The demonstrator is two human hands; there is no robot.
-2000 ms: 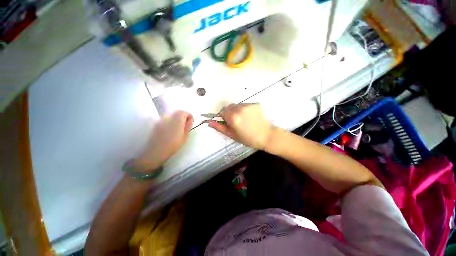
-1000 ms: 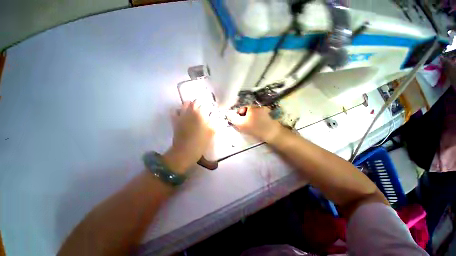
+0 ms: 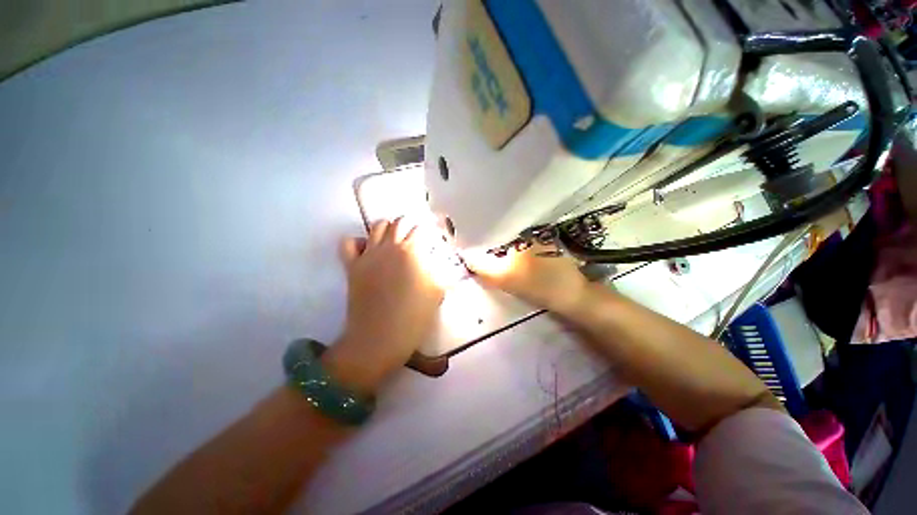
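Observation:
A white sewing machine head (image 3: pixel 603 91) with a blue stripe stands over the table, its lamp glaring on the needle area (image 3: pixel 457 256). My left hand (image 3: pixel 390 292), with a green bangle at the wrist, lies on the metal plate left of the needle, fingers forward and slightly spread. My right hand (image 3: pixel 528 277) is at the needle area from the right, its fingertips under the machine head. The glare washes out the fingertips of both hands, so I cannot tell whether they hold thread or a tool.
The white table (image 3: pixel 181 231) extends left. A black curved tube (image 3: pixel 734 239) hangs at the head's right side. A blue basket (image 3: pixel 769 347) and pink fabric (image 3: pixel 827 443) are at the lower right. A person's pink clothing (image 3: pixel 890 302) shows at the right edge.
My hands have moved from the table's front edge to the needle area. The view has swung round to the machine head's end and moved closer. The left fingers are more spread than a second ago.

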